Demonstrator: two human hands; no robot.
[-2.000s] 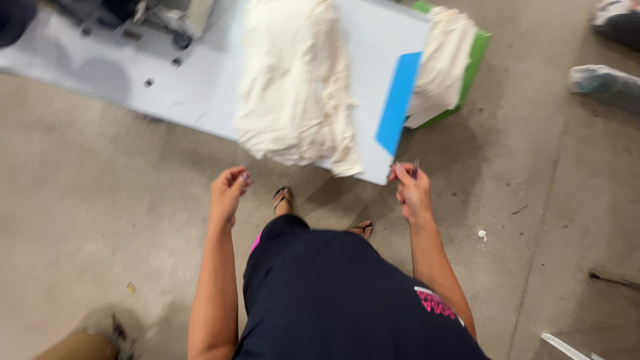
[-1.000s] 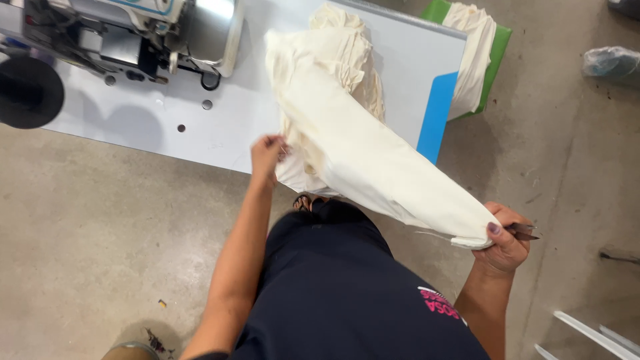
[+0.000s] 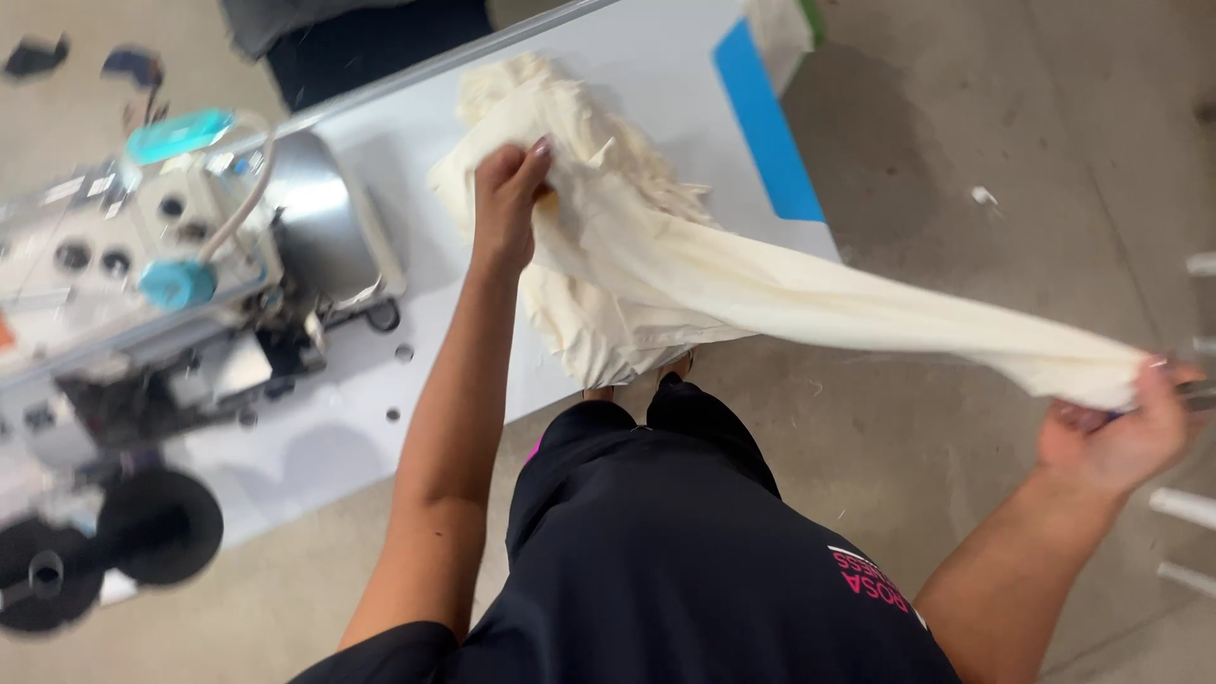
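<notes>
A length of cream fabric (image 3: pixel 807 294) stretches between my two hands. My left hand (image 3: pixel 508 195) grips it above the table, with the thumb pressed on the cloth. Far out at the right, my right hand (image 3: pixel 1121 427) is closed on the other end, and a small dark metal tool (image 3: pixel 1197 394), too blurred to name, sticks out past its fingers. Under and behind the held piece, a crumpled pile of cream fabric (image 3: pixel 617 157) lies on the white table (image 3: pixel 655 57).
An industrial sewing machine (image 3: pixel 190 237) stands on the table at the left, with black discs (image 3: pixel 161 527) near the front edge. Blue tape (image 3: pixel 768 123) marks the table's right end. Someone in dark clothing (image 3: pixel 380 47) is beyond the far edge.
Both hands were empty of cloth two seconds ago; my right hand then held one end. My left hand has since moved up onto the fabric and taken hold, and the piece is stretched farther right.
</notes>
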